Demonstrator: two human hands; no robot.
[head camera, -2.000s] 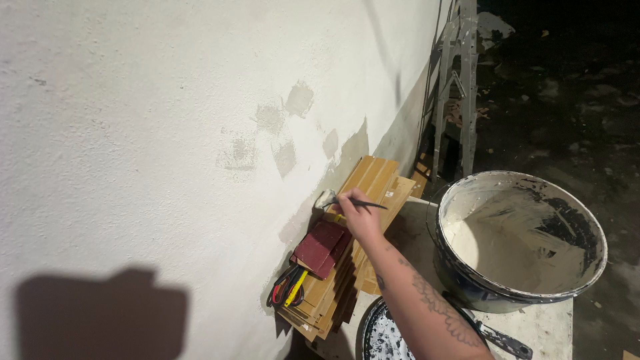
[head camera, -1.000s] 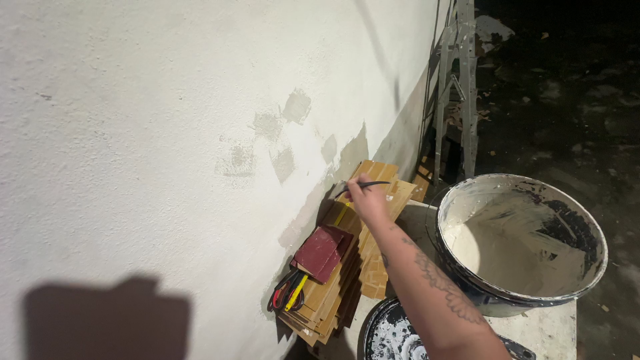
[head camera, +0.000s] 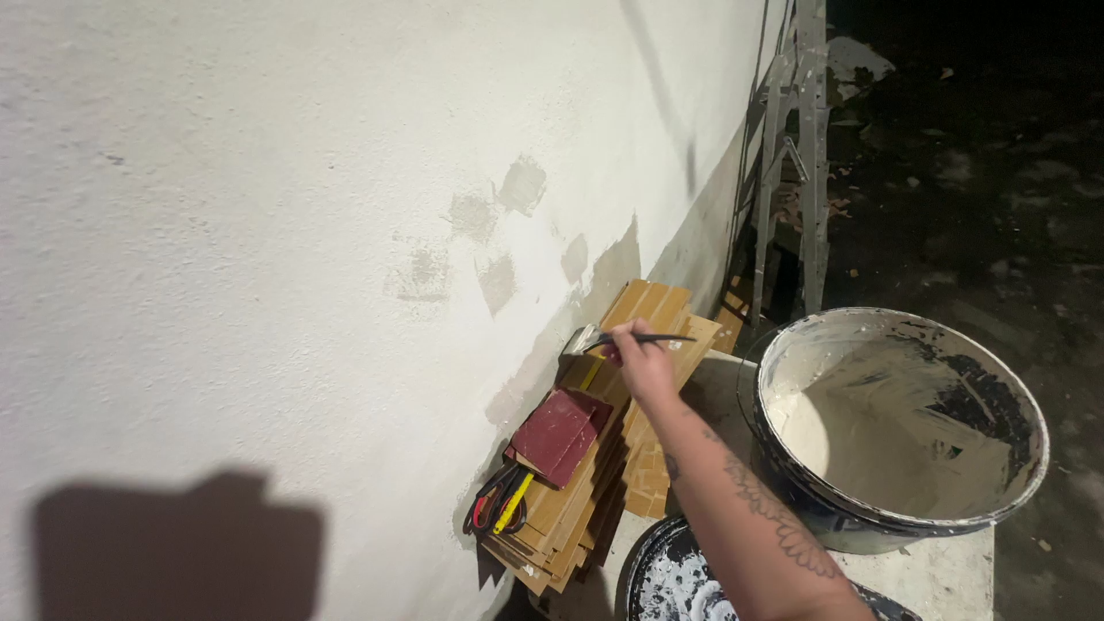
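My right hand (head camera: 636, 358) is closed around the black handle of a paintbrush (head camera: 651, 338), whose pale, paint-coated head points left, close to the lower part of the white wall (head camera: 259, 259). Below the hand lies a stack of yellowish-brown boards (head camera: 647, 302), leaning along the wall. On the stack rest dark red sandpaper sheets (head camera: 556, 431) and a coil of black and red cord (head camera: 483, 511) with a yellow tool or strip (head camera: 515, 502). Greyish patches (head camera: 523, 184) mark the wall above. My left hand is not in view.
A large black bucket (head camera: 768, 448) with light paint inside stands at the right on a pale board or table top (head camera: 949, 578). A paint-smeared black lid (head camera: 668, 586) lies partly under my forearm. A metal stepladder (head camera: 812, 172) stands behind, beside dark ground with debris.
My right hand moved from the wall side over the boards, then back toward the wall, with the brush in it throughout. The black-handled tool by the bucket is now mostly covered by my forearm.
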